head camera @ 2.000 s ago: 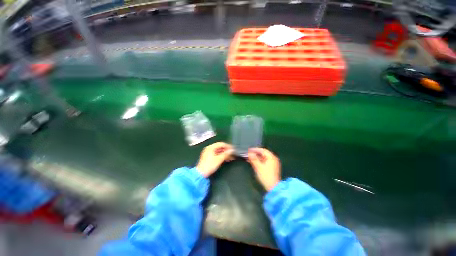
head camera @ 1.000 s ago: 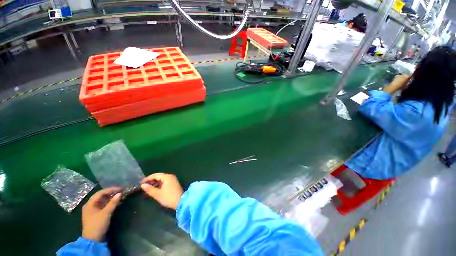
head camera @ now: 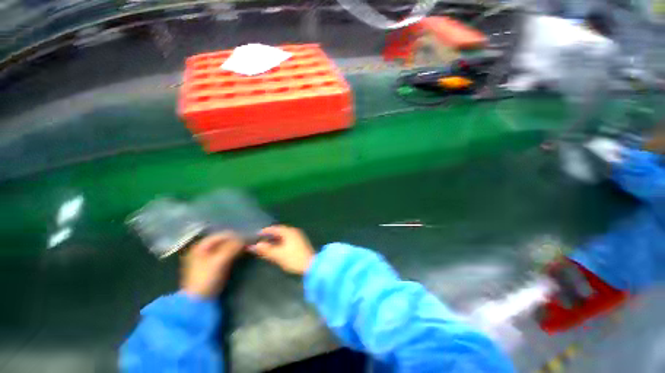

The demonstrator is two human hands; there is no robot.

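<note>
The frame is blurred by motion. A clear flat bag (head camera: 232, 209) lies on the dark green bench, its near edge between my hands. My left hand (head camera: 209, 262) pinches its lower left edge. My right hand (head camera: 286, 246) pinches its lower right edge. A second clear bag with small silvery-grey pieces (head camera: 165, 224) lies just left, touching or overlapping the first bag. Thin silvery tweezers or picks (head camera: 401, 224) lie right of my hands. What small parts are at my fingertips cannot be told.
Stacked orange-red foam trays (head camera: 270, 116) stand at the back with a white paper sheet (head camera: 255, 59) on top. A black and orange tool with cables (head camera: 453, 82) lies back right. A person in a blue sleeve (head camera: 633, 248) is at the right edge, by a red stool (head camera: 585, 306).
The camera view has turned back leftward from the right, so everything sits further right and the seated person is mostly cut off. The two bags now lie closer together; both hands still hold the same bag.
</note>
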